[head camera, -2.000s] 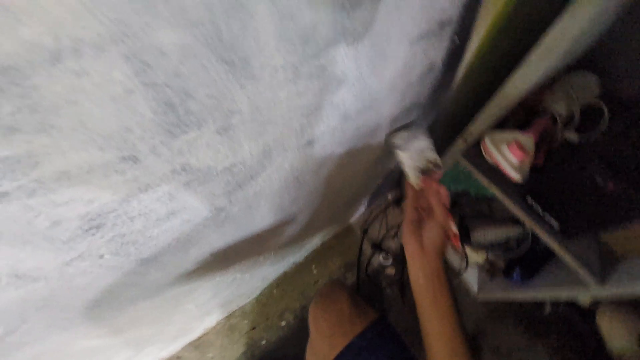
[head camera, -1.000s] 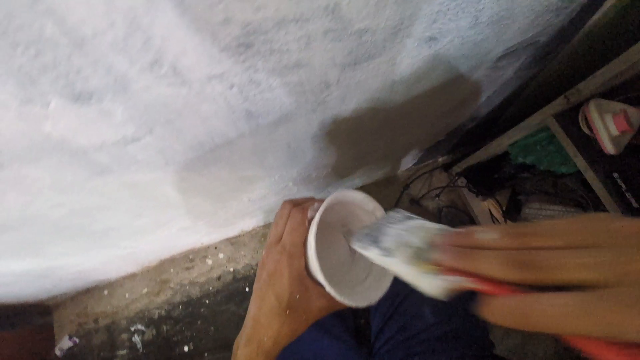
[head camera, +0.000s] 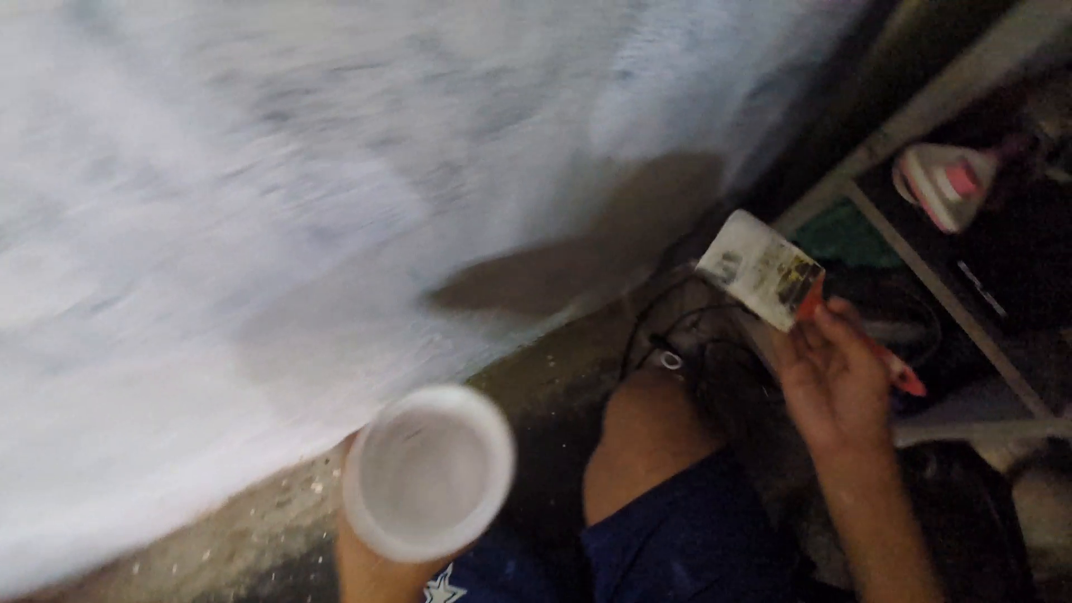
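Observation:
My left hand (head camera: 368, 544) holds a white plastic cup (head camera: 429, 473) from beneath and its left side; the cup's mouth faces me, and its inside looks whitish. Most of the fingers are hidden behind it. At the right, my right hand (head camera: 837, 377) grips a flat paintbrush (head camera: 762, 268) by its red handle. The brush's wide head is coated in white paint with dark and yellowish stains, and points up and left toward the lower edge of the whitish painted wall (head camera: 293, 209). I cannot tell whether the bristles touch the wall.
A grey-framed shelf (head camera: 946, 310) stands at the right, with a white and pink clothes iron (head camera: 946, 184) and a green item (head camera: 846, 234) in it. Black cables (head camera: 670, 318) lie near the wall's foot. Paint-spattered ground (head camera: 276, 511) runs along the wall. My bent knee (head camera: 653, 435) is between my hands.
The brush was at the cup's mouth one second ago; my right hand has since moved it away toward the wall's right end. The cup remains in my left hand, now lower in view.

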